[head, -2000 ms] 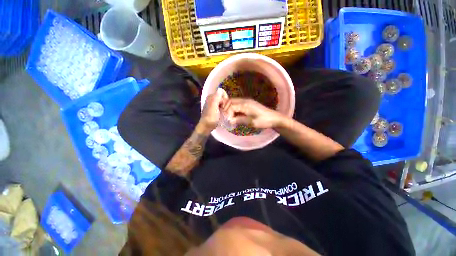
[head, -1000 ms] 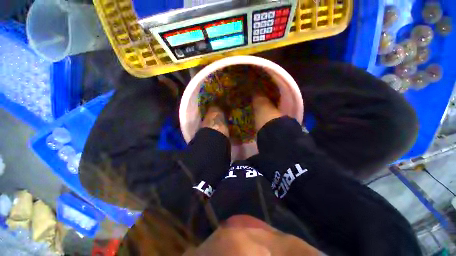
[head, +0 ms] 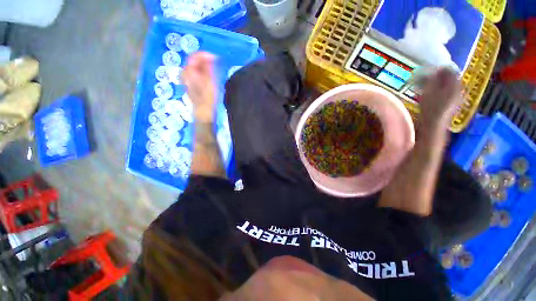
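Observation:
My left hand (head: 200, 76) is blurred and reaches over the left blue tray (head: 136, 117), among clear ball shells (head: 163, 90). I cannot tell whether its fingers hold a ball. My right hand (head: 441, 91) is blurred at the front edge of the digital scale (head: 379, 66); its fingers are unclear and something pale may be by them. A whitish crumpled thing (head: 434, 28) lies on the scale's blue top. The pink bucket (head: 398, 120) between my legs holds tiny mixed coloured beads (head: 342, 139).
The scale stands on a yellow crate (head: 335, 38). Speckled filled balls (head: 499, 182) lie in the right blue tray (head: 470, 281). A small blue basket (head: 83, 126), red stools (head: 94, 264) and tan sacks (head: 17, 85) are at the left. A translucent jug (head: 276, 16) is at the top.
Both hands have come out of the bead bucket. My left hand has moved to the left tray, my right hand up to the scale. The view has turned and shifted left.

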